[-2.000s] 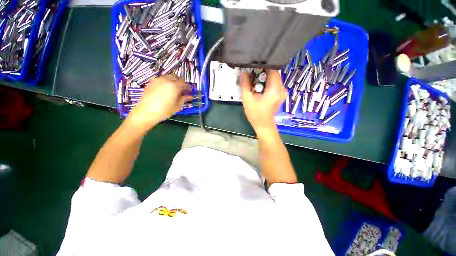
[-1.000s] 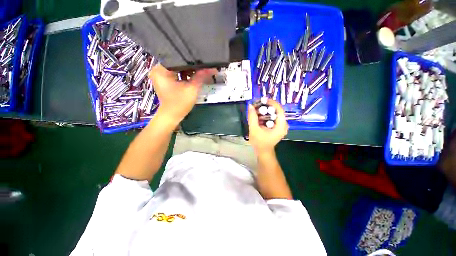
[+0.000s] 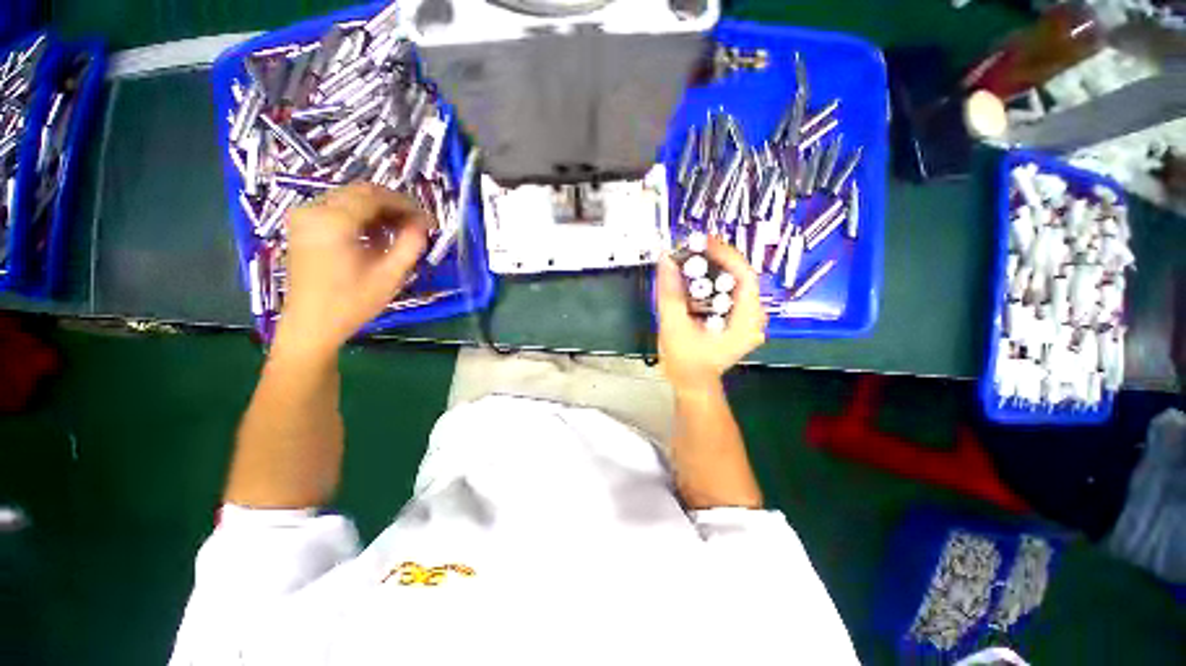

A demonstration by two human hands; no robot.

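My left hand [image 3: 349,258] is over the lower part of the left parts bin [image 3: 479,267], its fingers curled and blurred; whether it holds a tube cannot be seen. My right hand [image 3: 709,319] is closed around several metal tubes [image 3: 701,288], their white round ends up, at the lower left corner of the right parts bin [image 3: 874,195]. The grey pneumatic press [image 3: 553,104] stands between the bins, above the base plate [image 3: 572,247]. The press fixture [image 3: 579,203] shows under the press with no hand at it.
A brass air fitting [image 3: 741,59] is beside the press. A black flat rectangle [image 3: 926,124] and an amber bottle [image 3: 1041,59] lie right of the right bin. The neighbour's bin [image 3: 999,390] holds whiter parts. More blue bins [image 3: 81,169] stand far left. A red stool [image 3: 897,449] is on the floor.
My left hand has moved from the press fixture back to the left bin. My right hand has moved from the press to the right bin's corner, still holding tubes. The view has shifted.
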